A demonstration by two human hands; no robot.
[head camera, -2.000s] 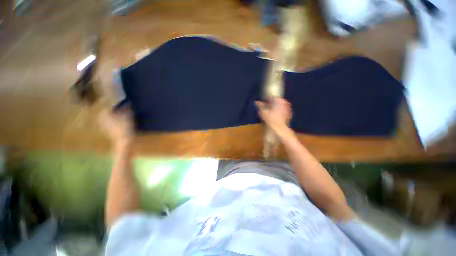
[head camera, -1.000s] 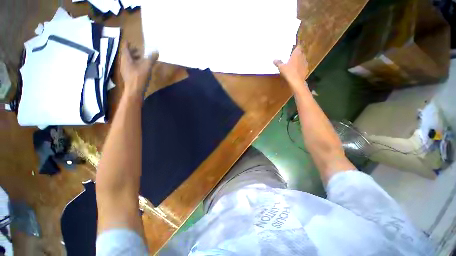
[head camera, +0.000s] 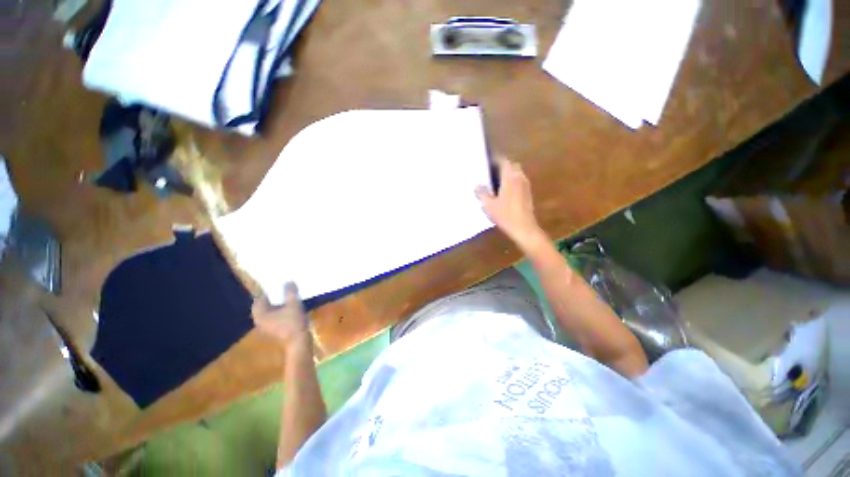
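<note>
A white paper sleeve pattern with a domed edge and a small tab at its top lies in front of me, with dark navy cloth showing along its near and right edges. My left hand holds its near left corner, thumb on top. My right hand holds its right edge, fingers at the dark rim. A navy sleeve panel with a small tab lies flat on the table to the left, close to my left hand.
A folded bundle of cut pieces lies at the upper left, dark scraps below it. A metal weight and white sheets lie at the back. Shears lie far left. A cardboard box stands right of the table.
The white pattern has come down from the top of the view to cover the place where a navy panel showed. Both hands have come nearer with it, and the view has turned.
</note>
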